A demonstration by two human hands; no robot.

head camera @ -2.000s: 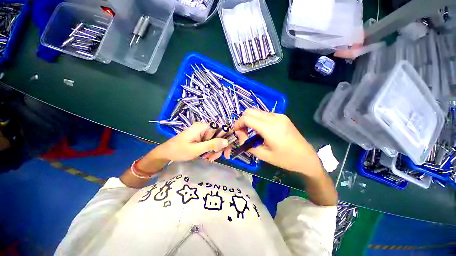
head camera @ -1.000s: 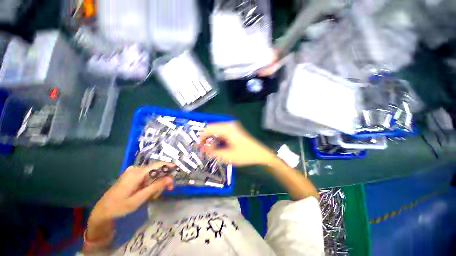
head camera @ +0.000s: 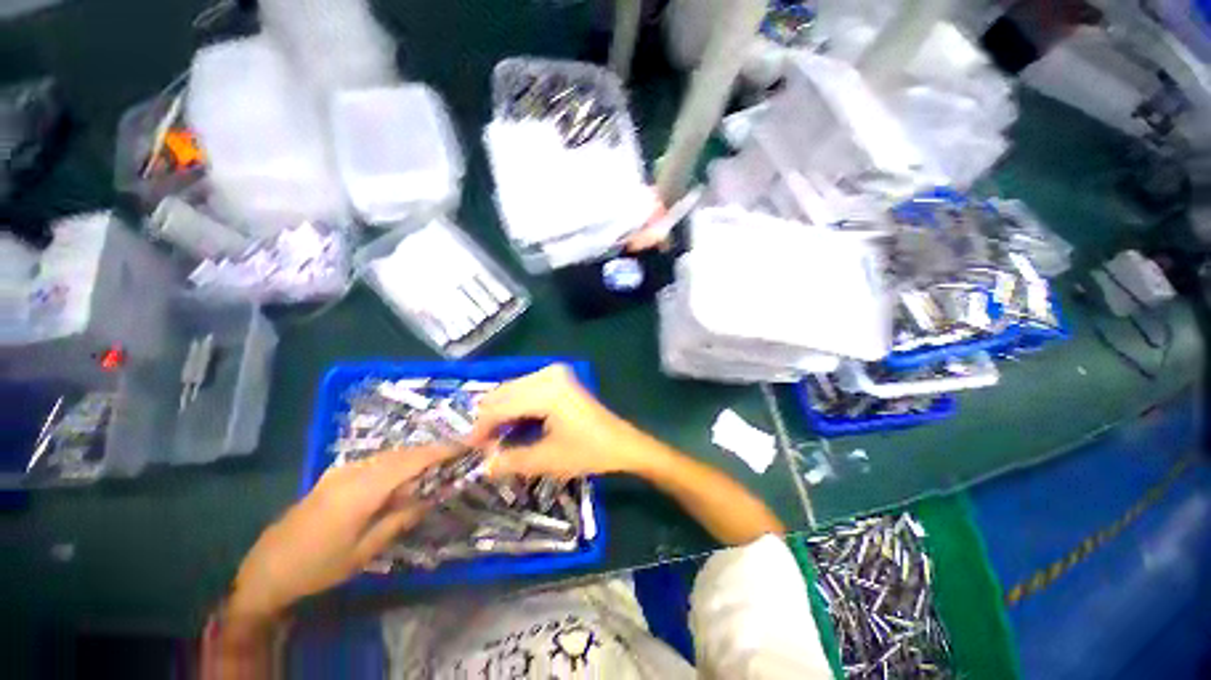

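A blue parts tray [head camera: 594,538] heaped with loose silver metal shaft assemblies [head camera: 538,518] lies directly in front of me. My left hand [head camera: 352,511] is over the tray's left part, closed around several metal assemblies that show blurred at its fingertips. My right hand [head camera: 551,432] is over the tray's upper right part, its fingertips meeting the left hand's parts. It holds a slim dark pen-like tool [head camera: 521,432], mostly hidden by the fingers. The contact between tool and parts is too blurred to tell.
A clear box with a row of assemblies [head camera: 452,292] lies beyond the tray. Clear bins [head camera: 219,385] stand left, stacked clear lids [head camera: 784,299] right. A green bin of parts [head camera: 976,571] is lower right. Another person's hand [head camera: 651,229] is near a black block [head camera: 584,282].
The view has swung, so the bench layout sits lower and further left. My right hand was apart over the tray a second ago and is now back at the left hand's parts.
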